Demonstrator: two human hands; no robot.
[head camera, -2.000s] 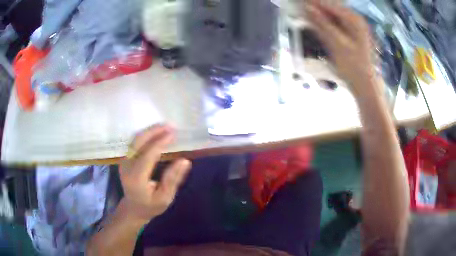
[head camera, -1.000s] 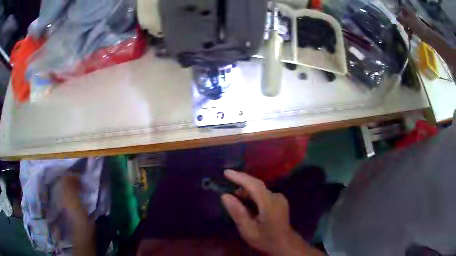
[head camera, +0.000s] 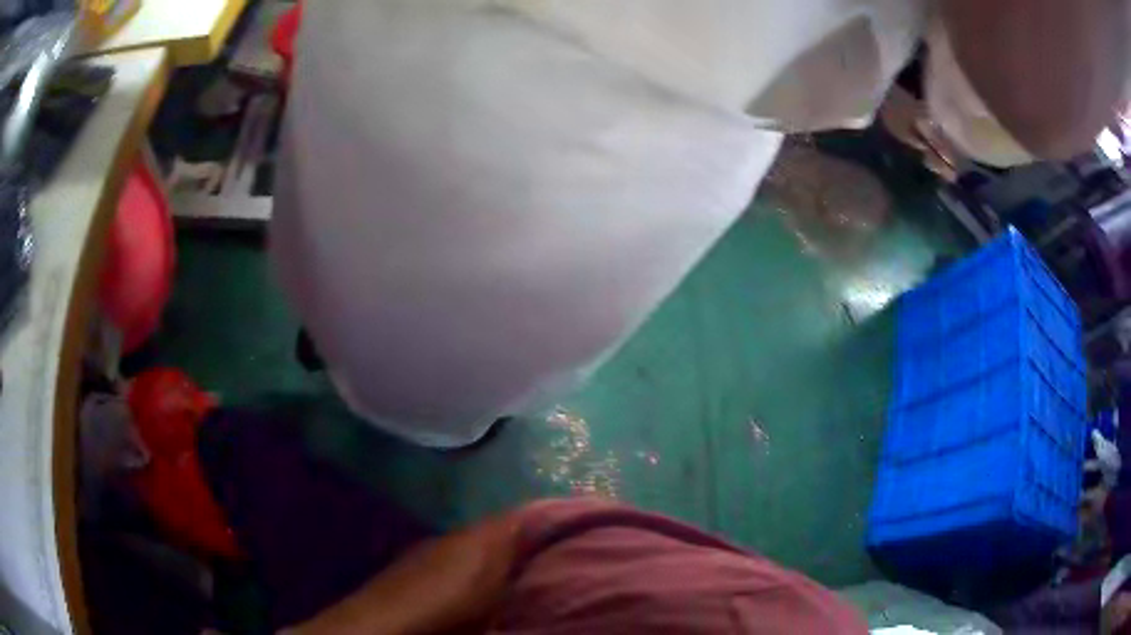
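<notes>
Neither of my hands shows. A bare forearm of mine, below a maroon sleeve, runs along the bottom edge toward the lower left; its hand is cut off by the frame. A person in a loose pale garment (head camera: 509, 211) stands close in front and fills the upper middle. The machine head, its plate and the button tray are out of view. The white table (head camera: 44, 335) with its wooden edge shows only at the far left.
A blue plastic crate (head camera: 967, 409) stands on the green floor (head camera: 695, 397) at the right. Red material (head camera: 180, 459) hangs below the table at the left. A yellow item (head camera: 199, 31) lies at the upper left. Dark, cluttered things stand at the upper right.
The view has swung to the right, away from the machine, and the table has moved to the left edge. Both hands have left the picture. The pale-clothed person now fills more of it.
</notes>
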